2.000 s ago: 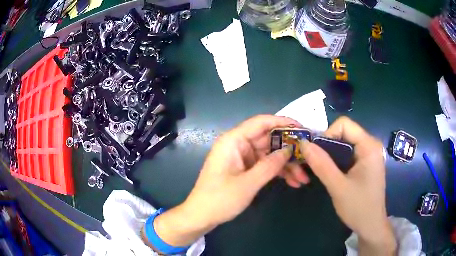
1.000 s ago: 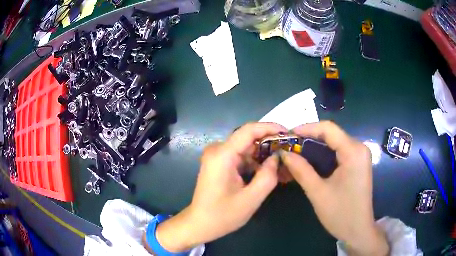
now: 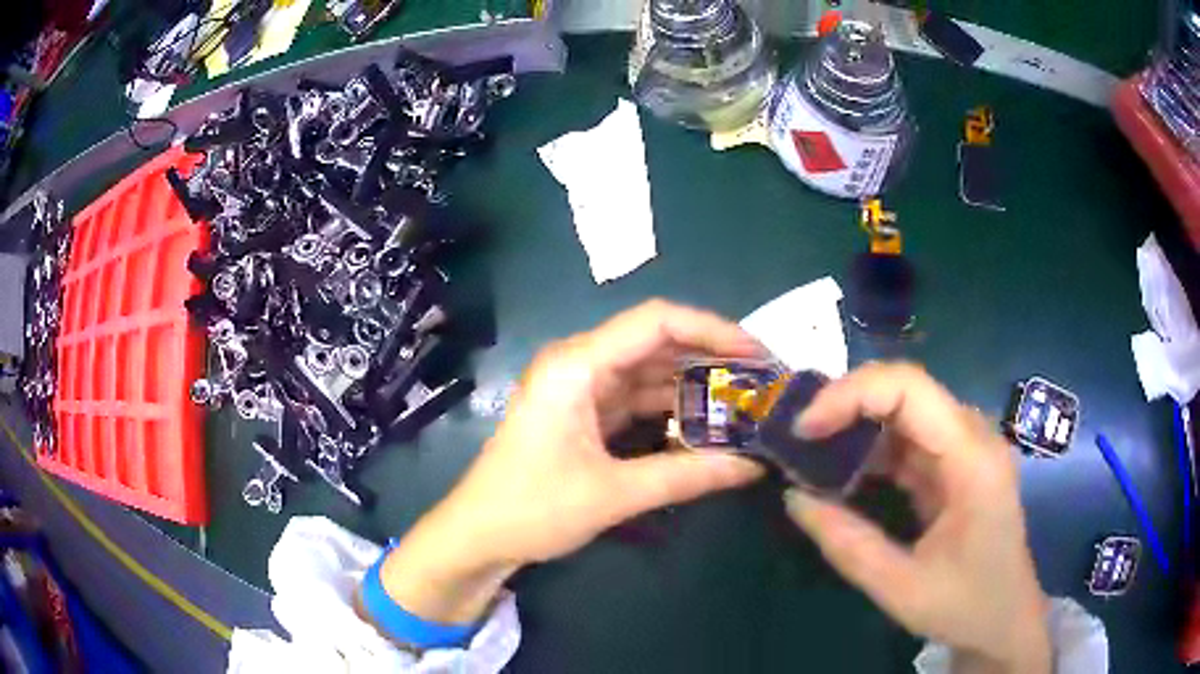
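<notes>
My left hand point(image 3: 579, 428) holds an open watch housing point(image 3: 708, 408) by its edges, with its inner parts and a white label showing. My right hand point(image 3: 921, 507) holds a black display screen point(image 3: 823, 435) between thumb and fingers, tilted, just to the right of the housing. The screen's orange-gold flex cable point(image 3: 763, 395) reaches over into the housing. Whether the cable is joined inside cannot be told.
A heap of black spring clamps point(image 3: 323, 263) and a red foam tray point(image 3: 132, 342) are at left. White cloths point(image 3: 605, 198), solvent bottles point(image 3: 842, 125) and loose screens point(image 3: 882, 290) lie beyond the hands. Housings point(image 3: 1046, 417) and a blue stick point(image 3: 1132, 500) are at right.
Both hands pinched the cable at the housing; now my right thumb and fingers hold the screen, turned and tilted beside it. The housing's inside shows more. The camera view has shifted slightly.
</notes>
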